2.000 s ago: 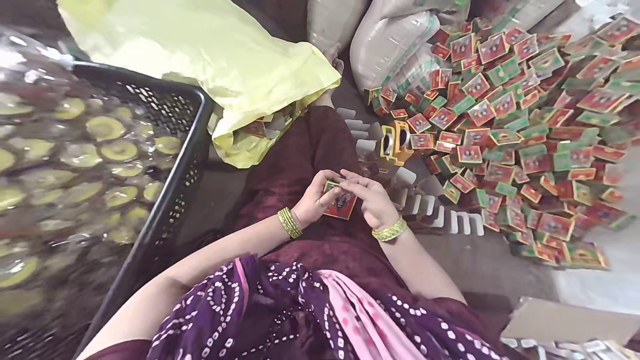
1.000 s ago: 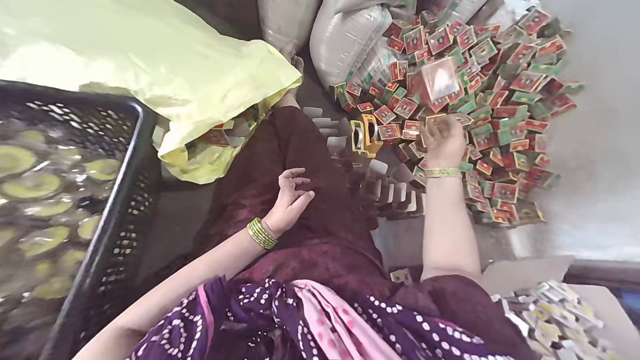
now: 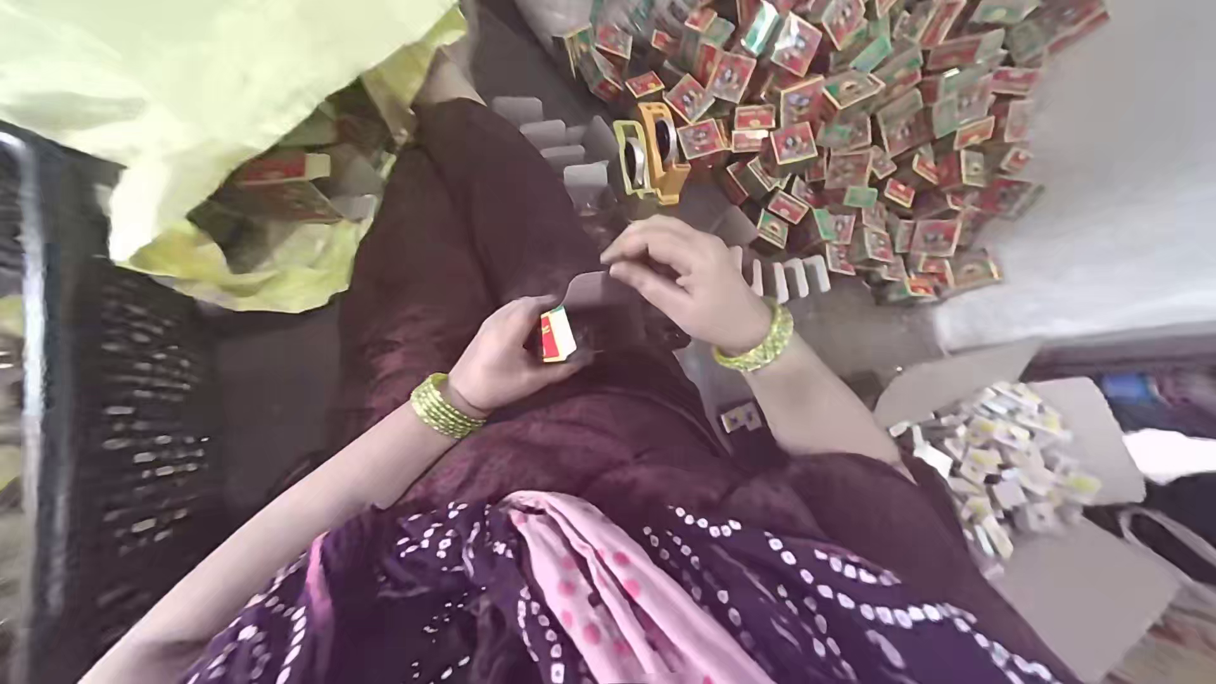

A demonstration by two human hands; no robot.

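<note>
Over my lap, my left hand (image 3: 513, 356) holds a small red, yellow and white carton (image 3: 558, 334), with a grey flap standing out at its upper right. Just to the right, my right hand (image 3: 686, 282) is raised with its thumb and fingertips close together near that flap; whether anything thin is between them cannot be told. Beyond my hands stand two tape rolls in yellow and orange holders (image 3: 663, 157), beside rows of grey flaps (image 3: 585, 175). Red and green small boxes (image 3: 793, 142) lie in a large heap at the upper right.
A yellow-green plastic sack (image 3: 218, 104) with more boxes in its mouth lies at the upper left. Below it is a black plastic crate (image 3: 142, 408). An open cardboard box (image 3: 1083, 579) with many small pale packets (image 3: 1016, 465) stands at the right. A pale wall edges the heap.
My right hand has come back from the heap, where a box was near it, to beside my left hand. My left hand, empty a second ago, now holds a carton. The view has shifted.
</note>
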